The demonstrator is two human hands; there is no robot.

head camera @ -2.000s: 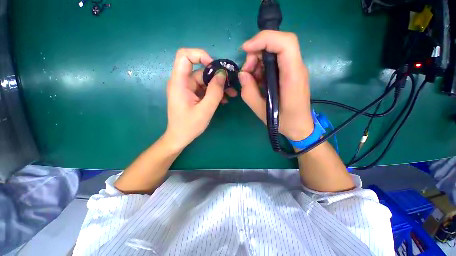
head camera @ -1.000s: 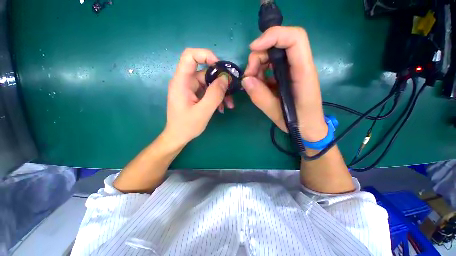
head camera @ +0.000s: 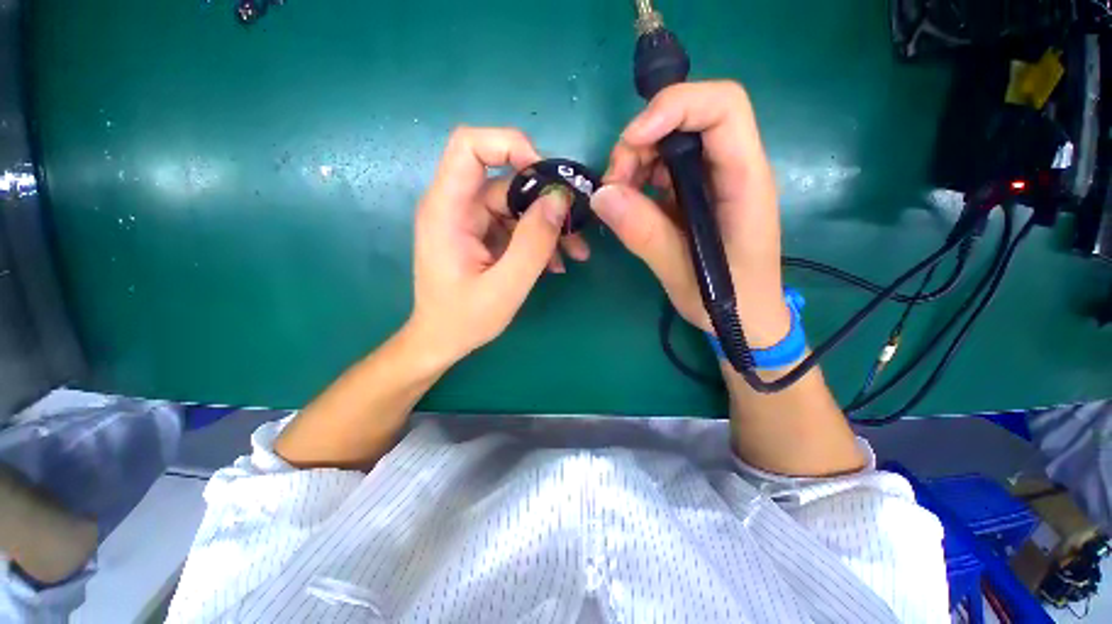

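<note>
My left hand (head camera: 470, 250) holds a small round black disc (head camera: 532, 183) with silver-white spots, its thumb lying on the disc's face. My right hand (head camera: 719, 207) holds a soldering iron (head camera: 695, 201) with a thick black handle, its metal end pointing to the frame's top edge, away from the disc. The tip is cut off by the frame. My right thumb and index finger are at the disc's right edge. Whether they pinch a fine wire there is too small to tell.
The green bench top (head camera: 244, 280) has scattered specks. Small dark and shiny bits (head camera: 251, 10) lie at the top left. A black box with a red light (head camera: 1019, 187) and cables (head camera: 927, 329) is at right. Blue crates (head camera: 976, 524) stand below right. Another person's forearm (head camera: 43, 530) shows at lower left.
The disc and my left hand have shifted slightly right and down. The iron has tilted and moved down, showing more of its metal end. Another person's forearm has come in at lower left.
</note>
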